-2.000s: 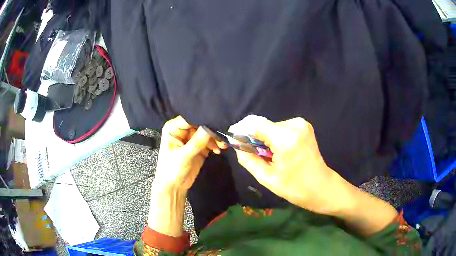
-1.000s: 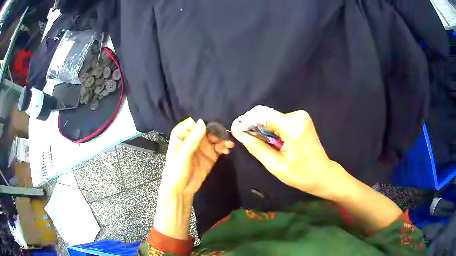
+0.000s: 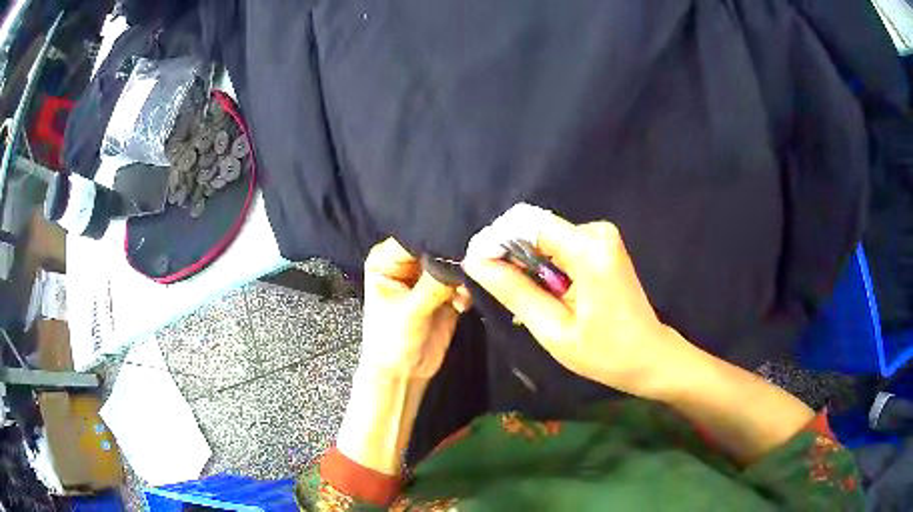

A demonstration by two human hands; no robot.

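The dark coat (image 3: 561,120) fills the middle of the view. My left hand (image 3: 405,310) pinches a dark brown-grey button (image 3: 440,269), seen nearly edge-on, at the coat's edge. My right hand (image 3: 576,290) is just to its right, fingertips close to the button. A thin bright sliver, likely the needle (image 3: 450,261), shows between the button and my right fingertips. The thread snips (image 3: 538,268) lie in my right palm, dark blades and pink handle showing. A white covering shows on a right finger. The thread cannot be made out.
At the left, a pile of buttons (image 3: 207,160) lies on a round black piece with a red rim (image 3: 250,190), beside a clear plastic bag (image 3: 152,110) and a white and black cylinder (image 3: 82,205) on the white table (image 3: 105,290). Blue crates (image 3: 859,310) stand low at both sides.
The button has turned from facing the camera to nearly edge-on. My left hand has shifted slightly right. Compared with the earliest frame, the snips sit deeper in my right palm, away from the button.
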